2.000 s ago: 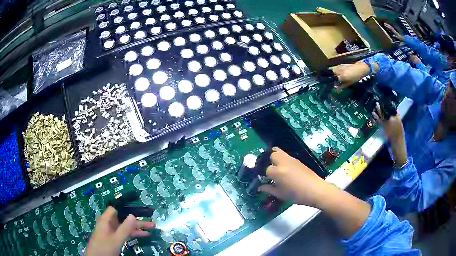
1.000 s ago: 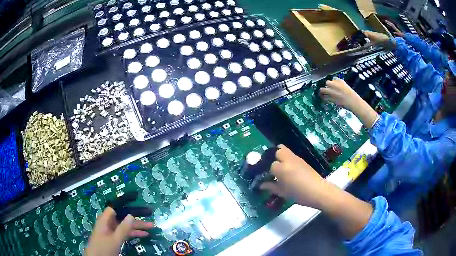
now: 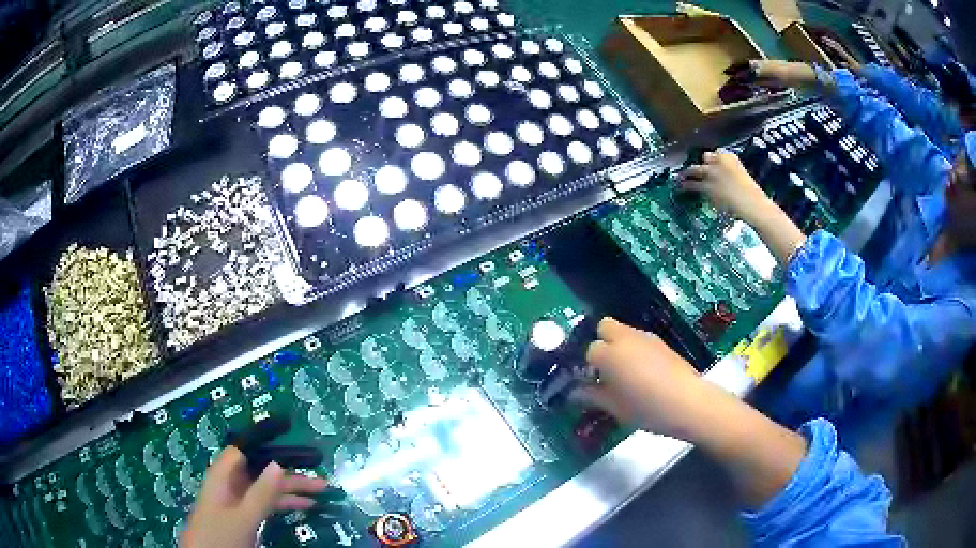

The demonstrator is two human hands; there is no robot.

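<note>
A green circuit board (image 3: 353, 401) with pale printed capacitor outlines lies in front of me. My right hand (image 3: 615, 369) is over its right end, closed around a black capacitor (image 3: 548, 335) whose pale round top faces up. The dark fingertips and capacitor body blend, so its base is hidden. My left hand (image 3: 252, 487) is over the board's lower left, fingers apart. Two dark finger-shaped ends show on it, seemingly black finger covers; I see no capacitor there. A copper-red ring coil (image 3: 393, 530) sits at the near board edge.
Trays of capacitors (image 3: 451, 198) lie beyond the metal rail (image 3: 209, 369). Bins at left hold white (image 3: 219, 262), yellowish (image 3: 98, 326) and blue components (image 3: 21, 369). A second board (image 3: 669, 252) lies right. A worker's blue sleeves (image 3: 856, 284) reach over it and toward a cardboard box (image 3: 669, 70).
The neighbouring worker's hands have shifted: one has moved from the board into the cardboard box, the other over the second board. My hands have barely moved.
</note>
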